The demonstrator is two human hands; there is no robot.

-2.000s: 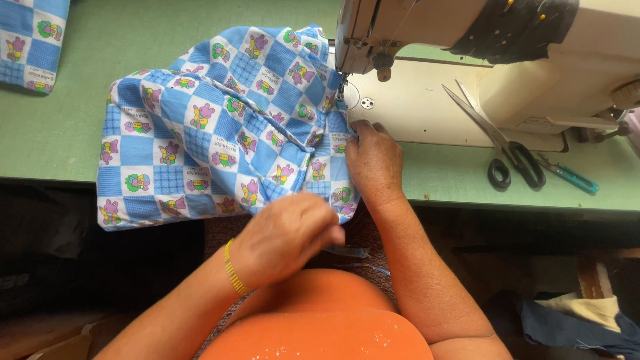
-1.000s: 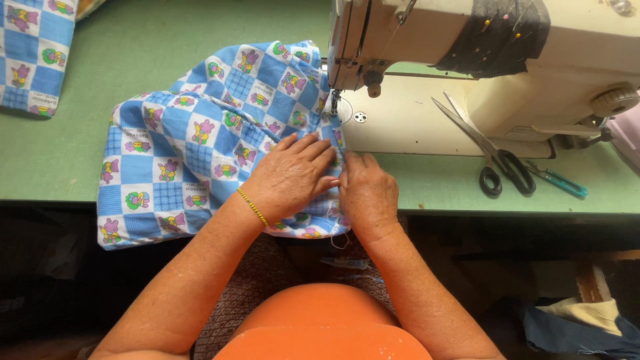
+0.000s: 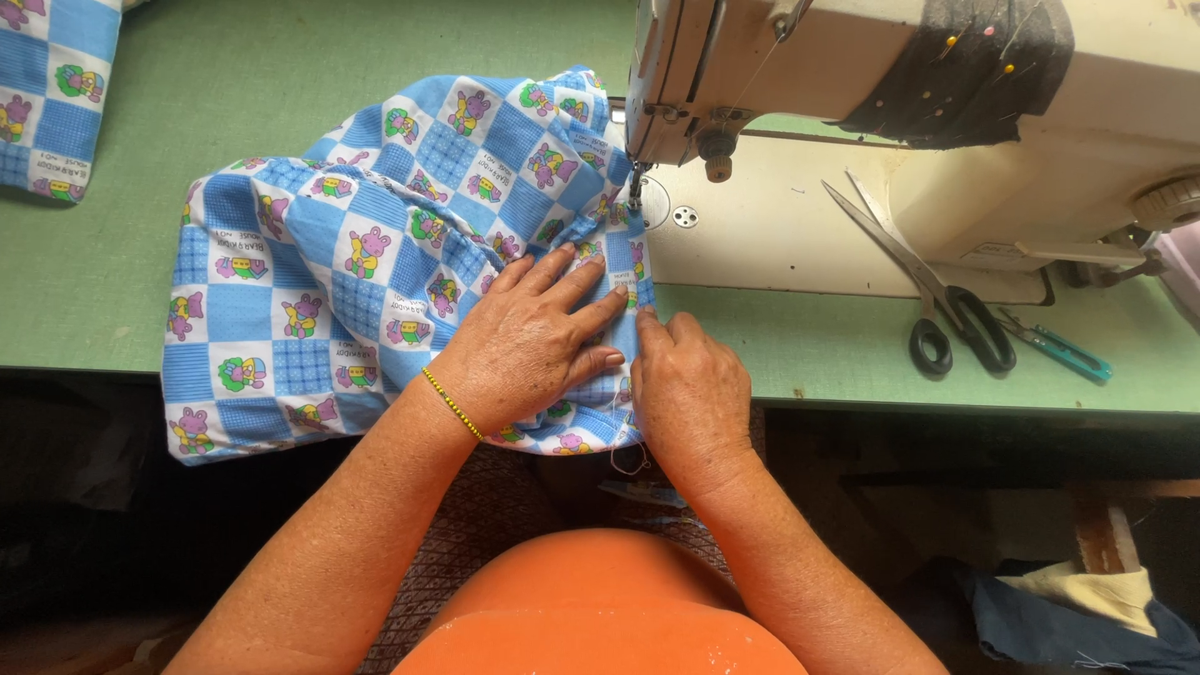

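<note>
Blue and white checked fabric with printed animal figures lies bunched on the green table, its right edge running under the presser foot of the sewing machine. Flat on the cloth, fingers spread, rests my left hand, left of the edge. My right hand is curled at that same edge, below the presser foot, thumb and forefinger pinching the fabric. Loose thread hangs from the cloth beside it. What lies beneath my palms is hidden.
Black-handled scissors and teal thread snips lie right of the machine bed. Pins stick in a dark cloth band around the machine arm. More checked fabric lies at the upper left. The green table's front edge runs below.
My left hand was blurred and raised near the cloth's lower edge two seconds ago; it now lies flat further up on the fabric. My right hand has moved down along the edge.
</note>
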